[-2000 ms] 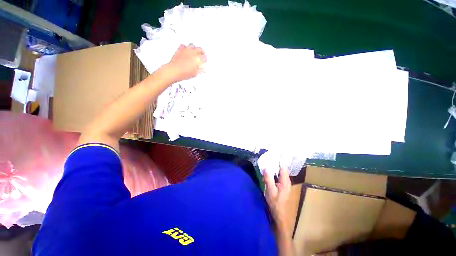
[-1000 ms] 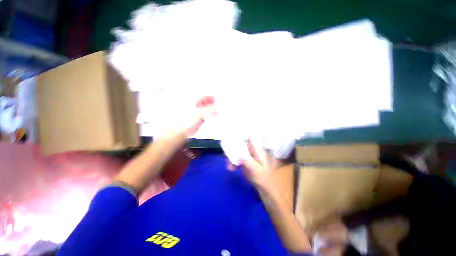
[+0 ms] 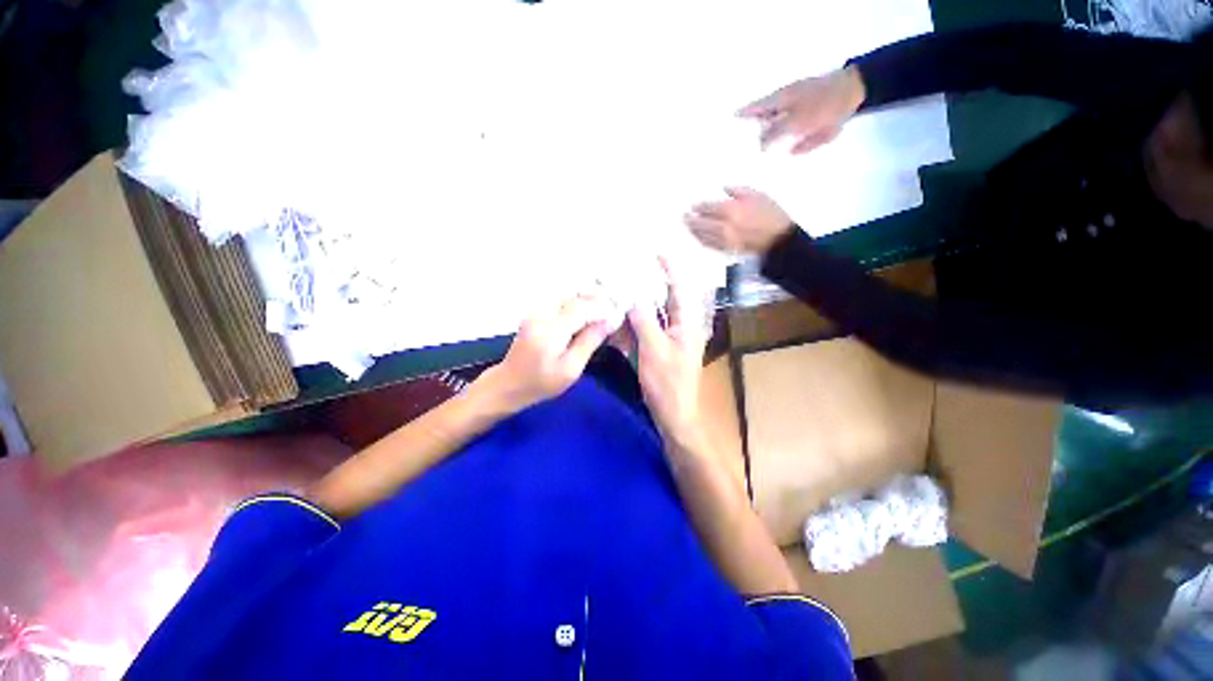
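My left hand (image 3: 548, 354) and my right hand (image 3: 673, 349) are close together at the bench's near edge. Their fingers pinch a small white piece (image 3: 628, 295) between them; glare hides its shape, and I cannot tell whether it is bagged. White sheets (image 3: 506, 186) lie behind it, washed out by glare. A heap of white cables (image 3: 319, 266) lies at their left, near the front edge. The fluffy stack of clear poly bags (image 3: 226, 93) is at the upper left.
A co-worker in black reaches in from the right, one hand (image 3: 809, 112) and the other hand (image 3: 740, 221) on the sheets. An open carton (image 3: 831, 412) at lower right has a white bagged bundle (image 3: 878, 523) on its flap. Cardboard pads (image 3: 100, 319) and pink film (image 3: 146, 545) are left.
My left hand has come down from the heap to meet my right hand. The co-worker's arms have moved onto the sheets, and a white bundle now shows at the carton. The view has shifted.
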